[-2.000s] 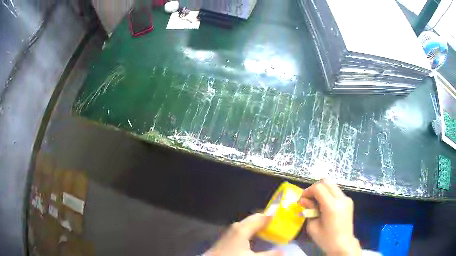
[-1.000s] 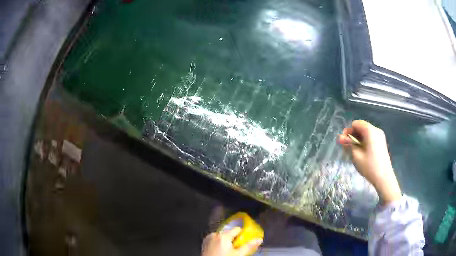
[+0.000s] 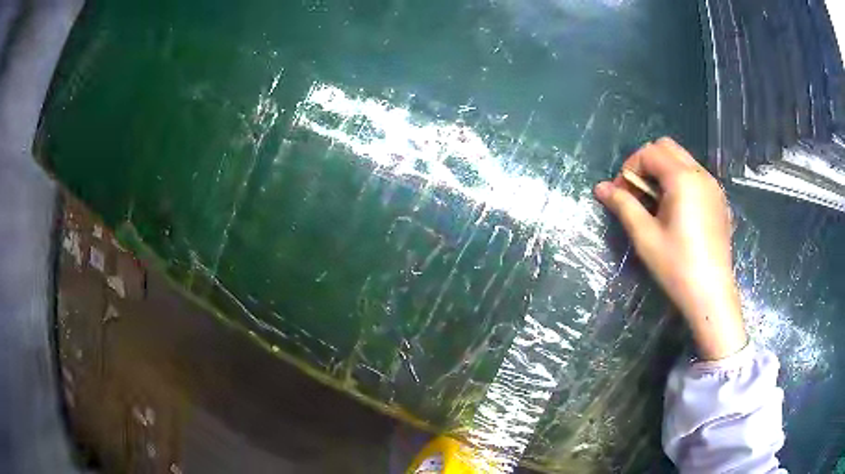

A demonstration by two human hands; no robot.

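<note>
My right hand [image 3: 681,213] is over the green table top [image 3: 278,213] near the tray stack, with a small tan stick [image 3: 639,183] pinched between thumb and fingers. A wrinkled clear tape strip [image 3: 533,370] runs from the yellow tape roll [image 3: 449,455] up the table towards my right fingertips. Whether the fingers touch the strip's far end is unclear in the glare. The roll is at the table's front edge, cut off by the bottom of the picture. My left hand is not in view.
A stack of dark trays [image 3: 774,93] with silvery edges stands at the upper right, close beyond my right hand. The yellowish front edge [image 3: 306,368] curves along the lower left. Brown cardboard [image 3: 102,324] with white scraps lies below it.
The view has moved closer over the table. The yellow roll now shows at the bottom edge by the table front, and my left hand has gone out of view. A wrinkled strip now shows above the roll.
</note>
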